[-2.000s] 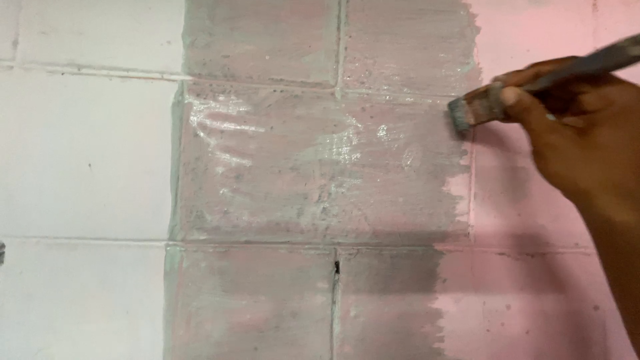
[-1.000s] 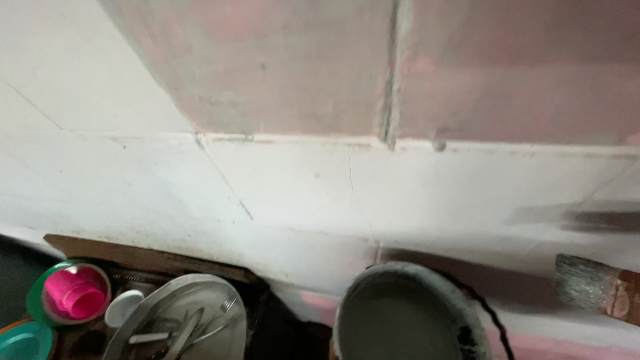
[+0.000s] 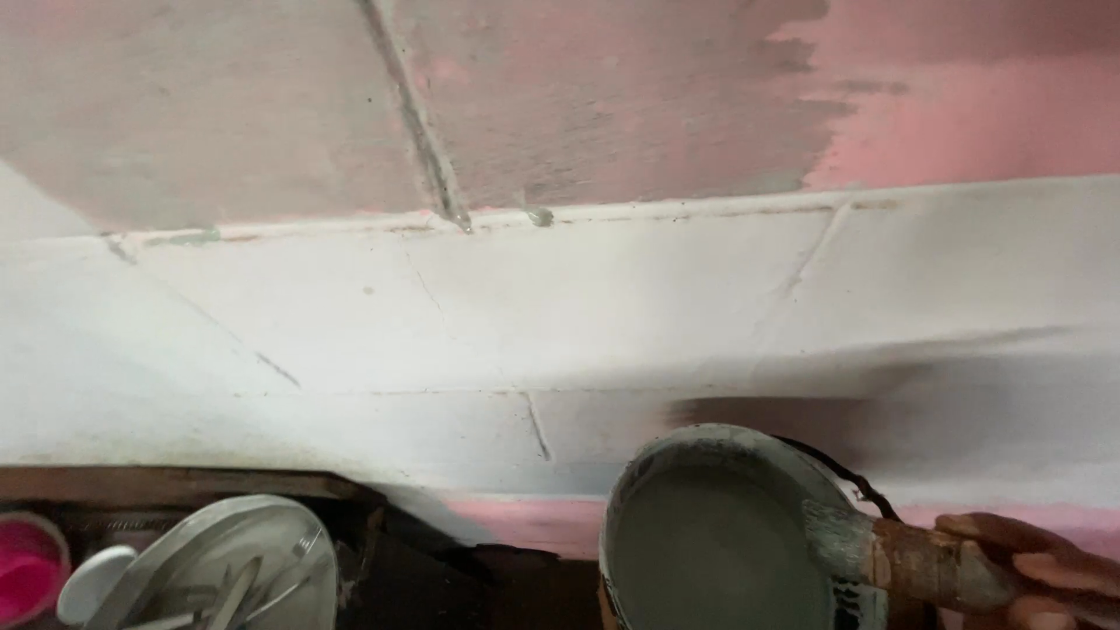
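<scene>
My right hand [image 3: 1032, 569], at the lower right, grips a paintbrush [image 3: 919, 560] with a worn ferrule. Its paint-coated bristles lie over the right rim of a round paint bucket [image 3: 626, 525] holding grey-green paint [image 3: 717, 551]. Whether the bristles touch the paint cannot be told. A dark handle curves behind the bucket's right side. Above, the block wall bears a greyish coat [image 3: 612, 114] over pink, with a ragged right edge against bare pink paint [image 3: 954, 114]. Below that runs a white band of wall [image 3: 569, 306]. My left hand is out of view.
At the lower left, a dark wooden surface [image 3: 157, 484] holds an oval metal dish [image 3: 210, 516] with cutlery, a small white lid or dish [image 3: 96, 577] and a bright pink cup [image 3: 26, 569]. The bucket's and arm's shadows fall on the lower wall.
The brush was at the coat's right edge on the wall two seconds ago; it is now down at the bucket's rim, still in my right hand. The view has tilted down.
</scene>
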